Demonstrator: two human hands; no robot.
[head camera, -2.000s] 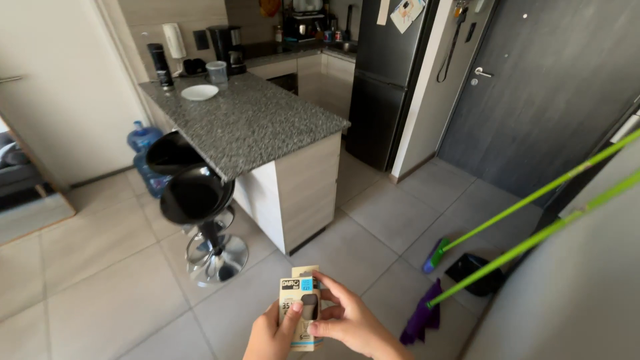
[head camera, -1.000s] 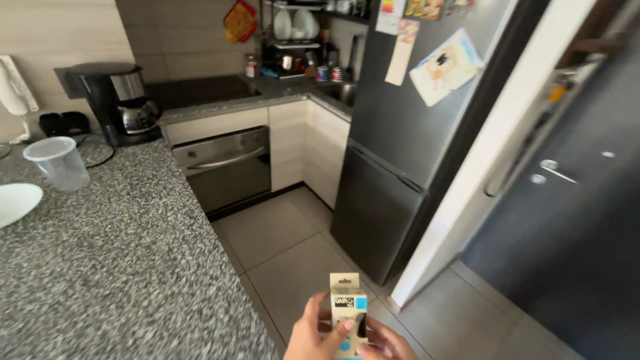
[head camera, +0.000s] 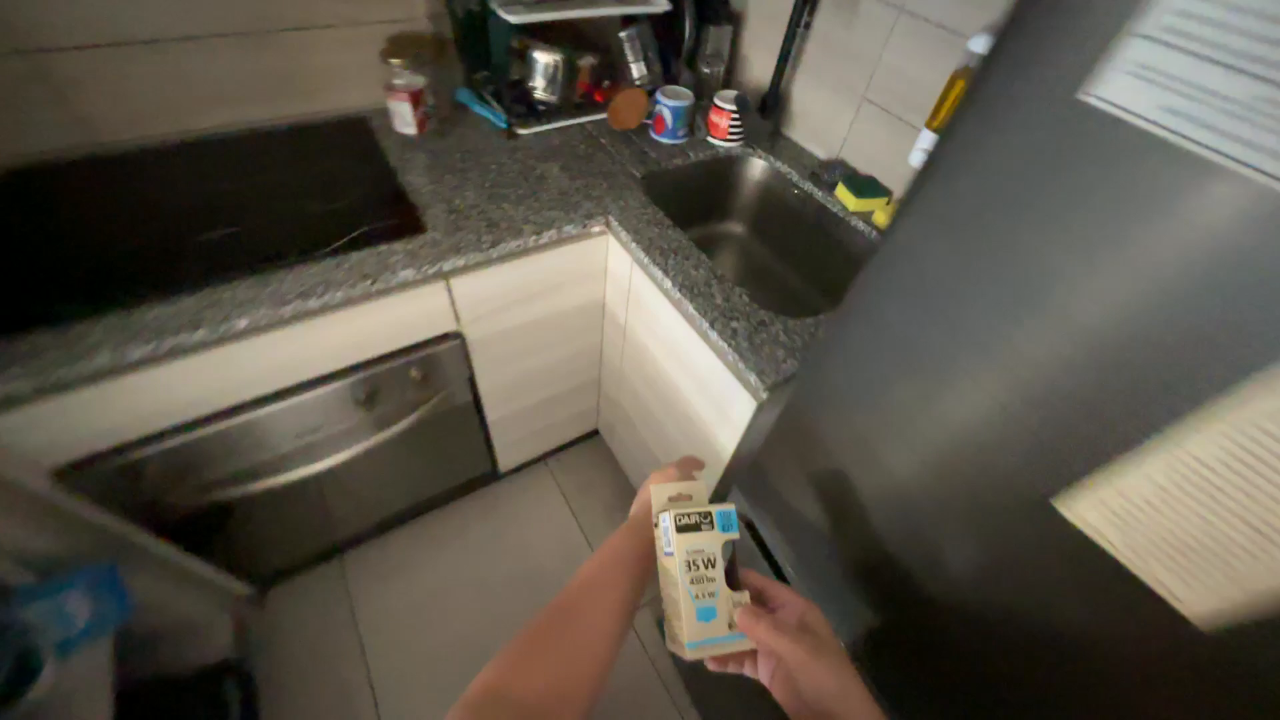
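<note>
A small cardboard light bulb box with a hanging tab and a cut-out side window stands upright in my right hand, whose thumb and fingers grip its lower right part. My left hand reaches forward behind the top of the box, close to the refrigerator's edge and the cabinet side. Most of its fingers are hidden by the box, so I cannot tell whether it touches anything. The dark refrigerator rises directly to the right of both hands.
Ahead are a granite counter, a steel sink, a black cooktop and a built-in oven. Two mugs, a jar, a sponge and a dish rack stand at the back. Tiled floor lies below.
The view has moved into the kitchen, close to the sink and refrigerator. My left hand has left the front of the box and stretched forward; my right hand still holds the box.
</note>
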